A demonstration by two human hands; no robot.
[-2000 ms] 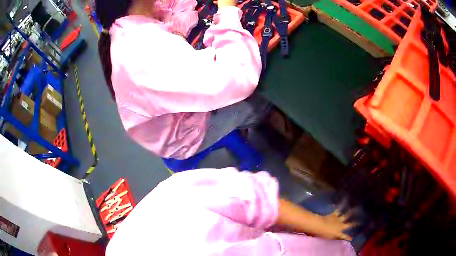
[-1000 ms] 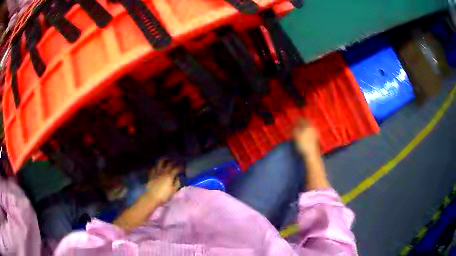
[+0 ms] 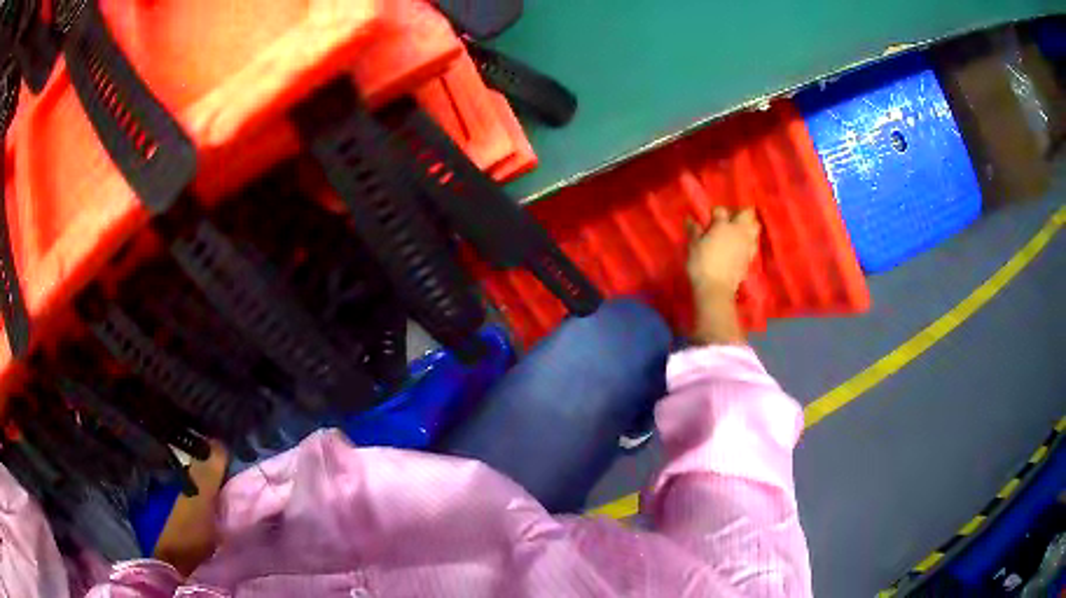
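Observation:
A stack of orange-red compartment trays [image 3: 240, 88] fills the upper left, with long black watch straps [image 3: 392, 222] hanging over its edges. More orange-red trays [image 3: 807, 234] form a ribbed stack under the green bench edge. My right hand [image 3: 725, 248] lies on this ribbed stack, fingers bent at its ridges; whether it grips one is unclear. My left hand [image 3: 205, 485] is at the lower left, mostly hidden behind hanging straps, so its fingers cannot be made out.
The green bench top [image 3: 701, 53] spans the top. A blue plastic stool or bin [image 3: 900, 175] stands right of the lower trays, beside a brown box [image 3: 1005, 117]. Another blue surface [image 3: 433, 391] is below the straps. Yellow tape [image 3: 923, 333] crosses the grey floor.
The view has swung from a seated person in pink to the lower trays. Over the last second, my right hand has moved up along the ribbed stack, and my left hand has gone behind the straps.

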